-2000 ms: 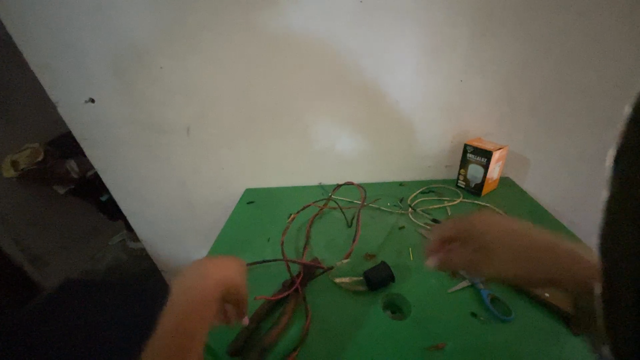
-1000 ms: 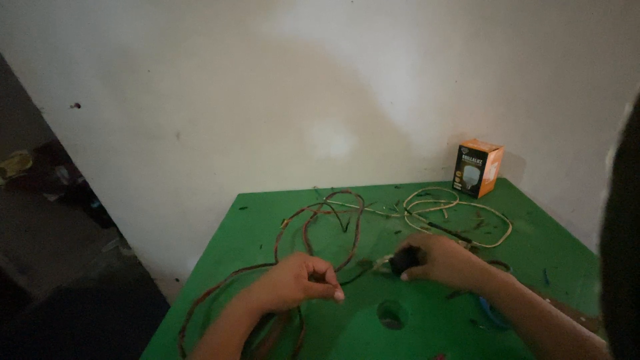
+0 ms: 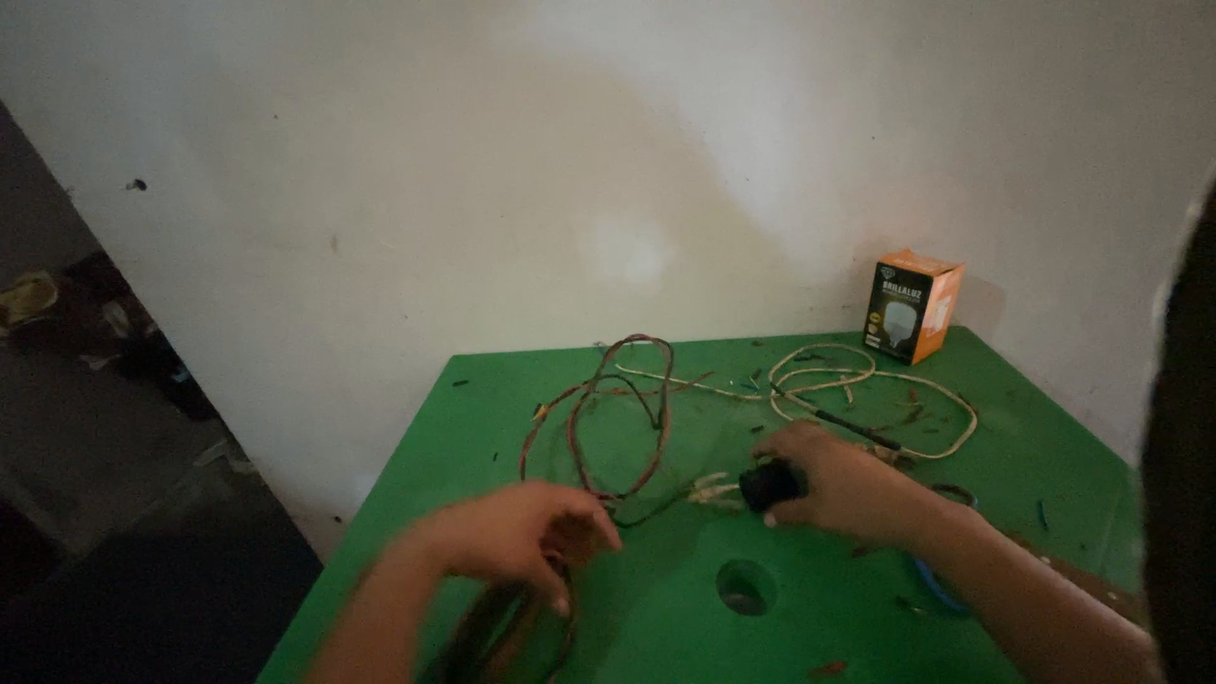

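My right hand (image 3: 822, 475) is closed around a black lamp socket (image 3: 768, 486), held over the green table (image 3: 665, 589). Pale wire ends (image 3: 712, 489) stick out of the socket's left side, close to the tip of a dark wire. My left hand (image 3: 532, 537), slightly blurred, has its thumb and fingers apart above the lower part of a dark red and black cable (image 3: 575, 446). That cable lies in loops on the table, and some of it is hidden behind the hand. Dark handles of a tool (image 3: 484, 627) show below the left hand, blurred.
An orange and black light bulb box (image 3: 898, 309) stands at the back right by the wall. A cream cable (image 3: 969, 418) lies coiled before it. Blue-handled scissors (image 3: 936, 584) are partly under my right forearm. The table has a round hole (image 3: 746, 587) and wire scraps.
My right hand, free two seconds ago, has taken hold of the black socket, which lay on the table. My left hand had its fingertips together a second ago and now has them apart.
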